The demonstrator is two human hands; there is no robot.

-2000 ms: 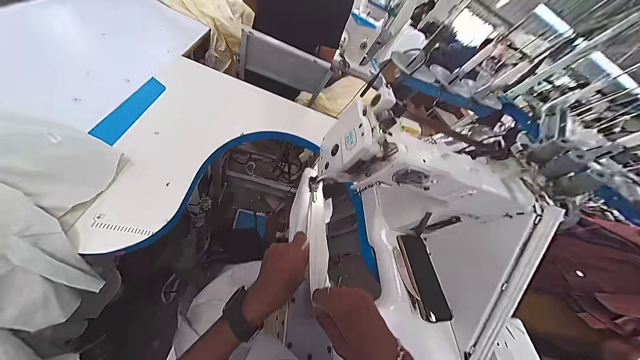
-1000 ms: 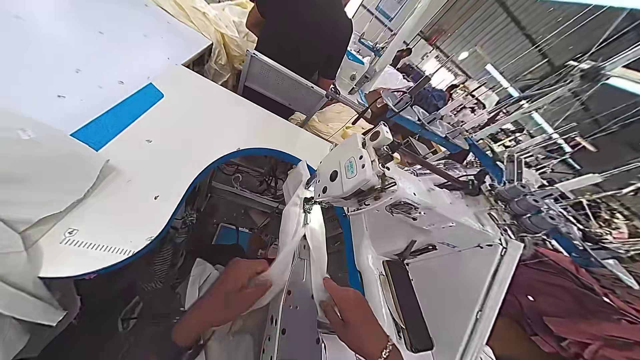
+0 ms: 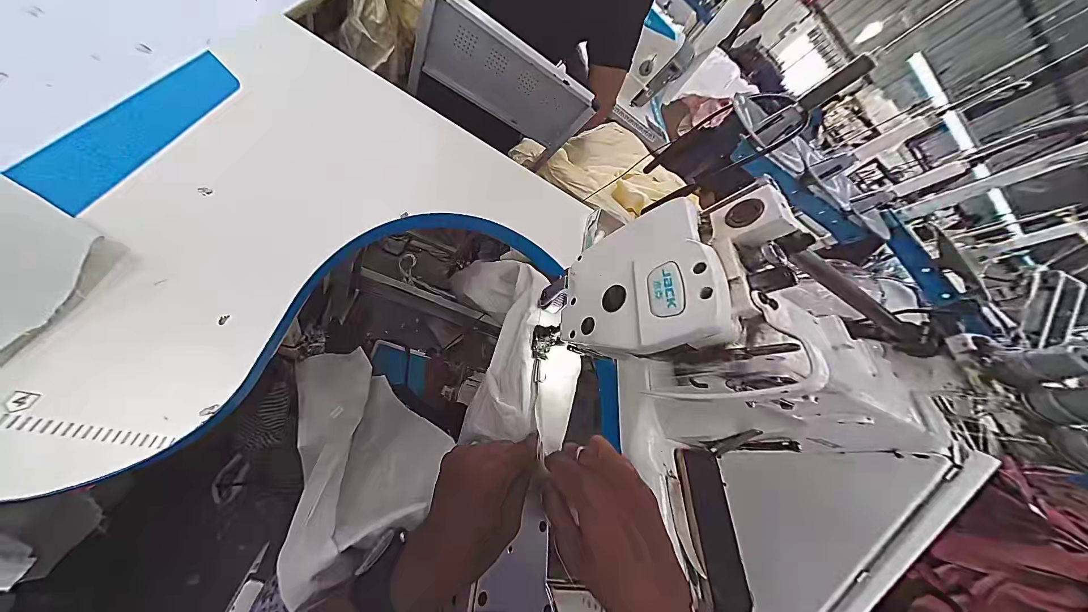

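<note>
A white Jack sewing machine head (image 3: 650, 289) stands right of centre, its lit needle area (image 3: 546, 340) over white fabric (image 3: 501, 395). The fabric runs from behind the needle down toward me along the narrow machine arm (image 3: 518, 561). My left hand (image 3: 476, 501) pinches the fabric edge just below the needle area. Close beside it, my right hand (image 3: 599, 510) pinches the same fabric, the fingertips of both hands nearly touching. More white fabric (image 3: 365, 459) hangs to the left of my left hand. The fingertips' undersides are hidden.
A white table (image 3: 340, 153) with a curved blue edge lies left, with white fabric (image 3: 42, 263) on it. Yellow fabric (image 3: 612, 166) lies beyond, near a person's arm (image 3: 605, 89). Dark red fabric (image 3: 1003, 544) is at lower right.
My hands, apart on the fabric one second ago, have come together below the needle area. The person beyond the table was out of view two seconds ago and now shows in part.
</note>
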